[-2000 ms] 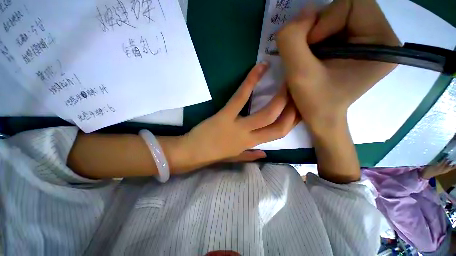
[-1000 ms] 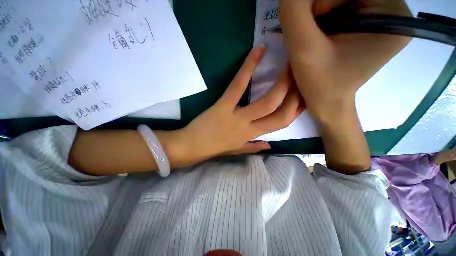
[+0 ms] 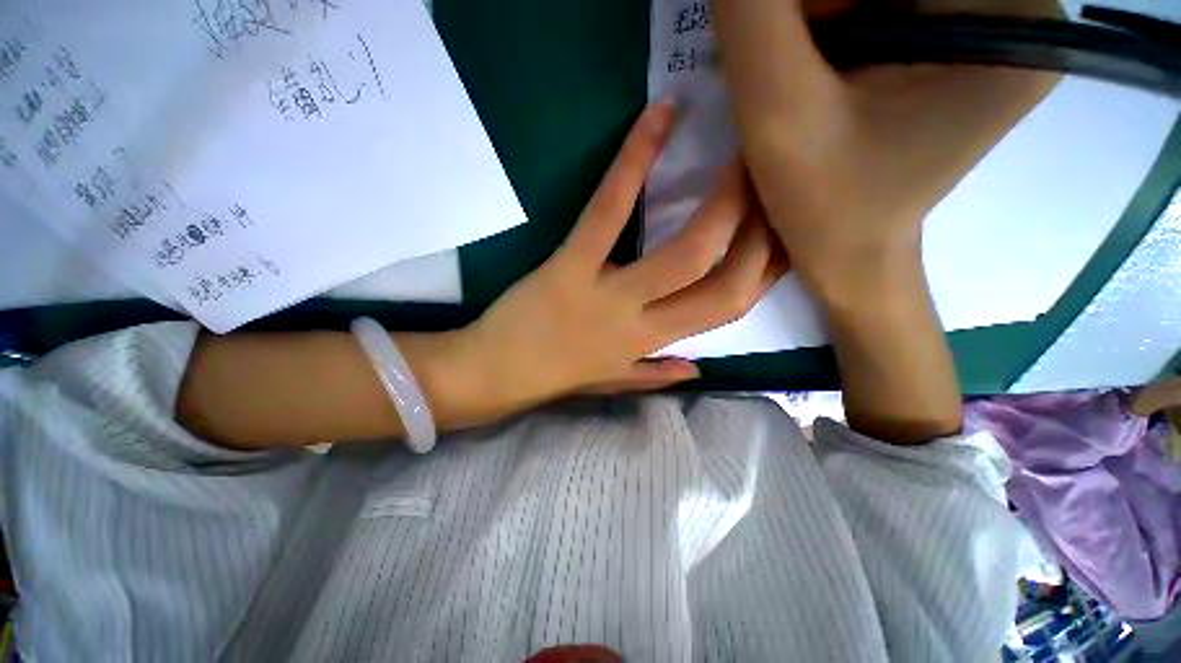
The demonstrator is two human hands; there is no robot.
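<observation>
My right hand (image 3: 861, 168) holds a black pen (image 3: 984, 42) at the upper right; its fingertips and the pen's tip are cut off by the top edge. The white writing sheet (image 3: 997, 233) lies under both hands, with short lines of black writing at its upper left edge. My left hand (image 3: 635, 292) lies on that sheet with its fingers spread and holds nothing. A filled list sheet (image 3: 376, 194) with columns of handwriting lies to the left, over other white paper (image 3: 421, 277).
The papers lie on a dark green tabletop (image 3: 518, 117). A silvery translucent bubble wrap bag (image 3: 1114, 317) lies at the right edge. A person in a purple garment (image 3: 1101, 479) is at the lower right, with part of a hand showing.
The papers and tabletop have shifted slightly upward and left in the view. My right hand and the pen are higher in the picture than two seconds ago. My left hand stays spread on the sheet.
</observation>
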